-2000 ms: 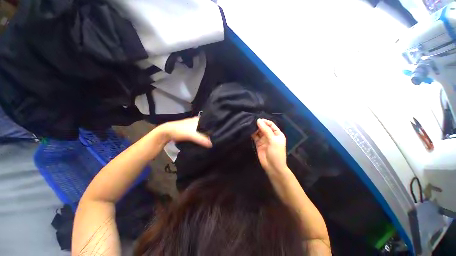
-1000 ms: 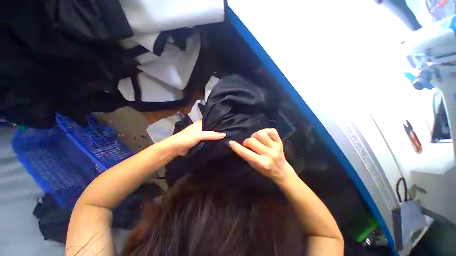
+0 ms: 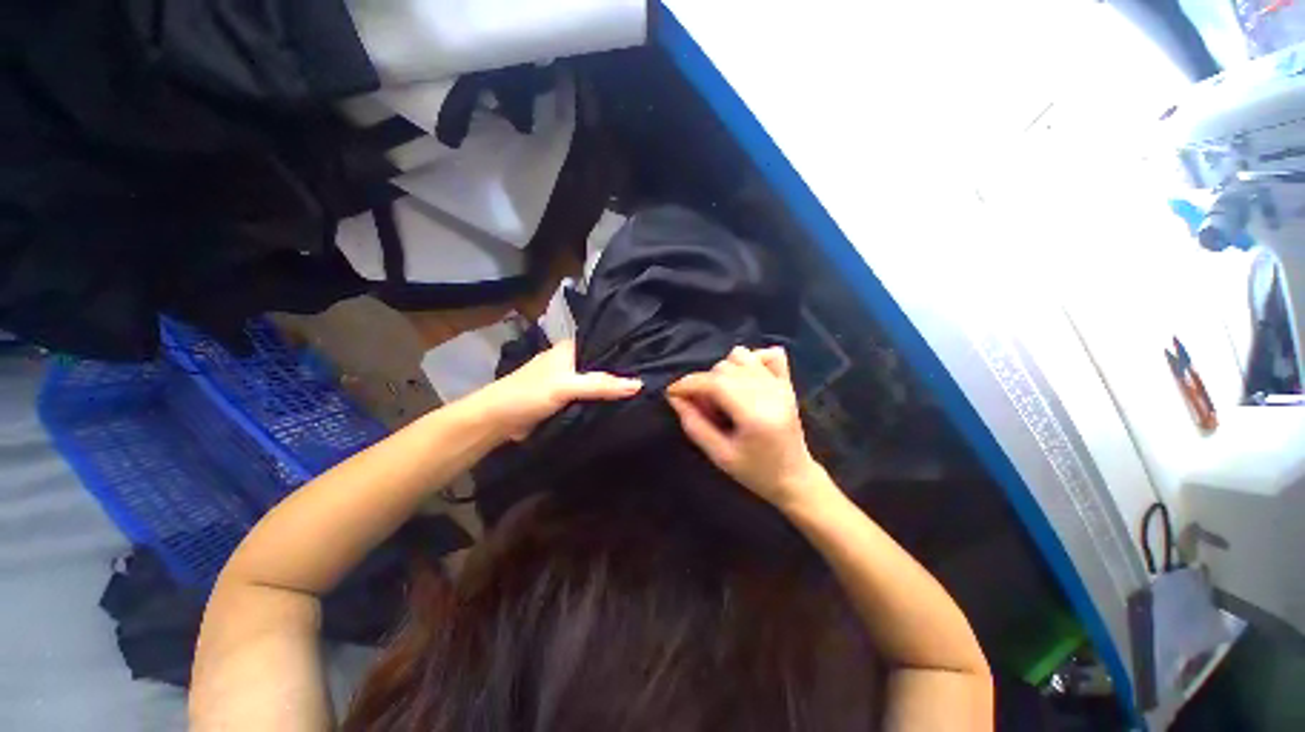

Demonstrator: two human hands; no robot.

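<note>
A black garment piece (image 3: 673,293), bunched and slightly shiny, lies over my lap. My left hand (image 3: 551,389) is at its left side, with the thumb pointing right and the fingers hidden in the cloth. My right hand (image 3: 747,418) pinches the cloth with thumb and curled fingers, close to the left thumb tip. My hair hides the lower part of the garment piece.
The white machine table (image 3: 916,243) with a blue edge is at the right, bearing thread snips (image 3: 1191,383) and the sewing machine (image 3: 1252,157). A blue basket (image 3: 186,458) is on the floor at left. White panels (image 3: 487,179) and black cloth (image 3: 158,172) are piled upper left.
Over the two seconds my right hand has moved left and down, close to my left thumb, and now pinches the cloth there. The view has shifted slightly.
</note>
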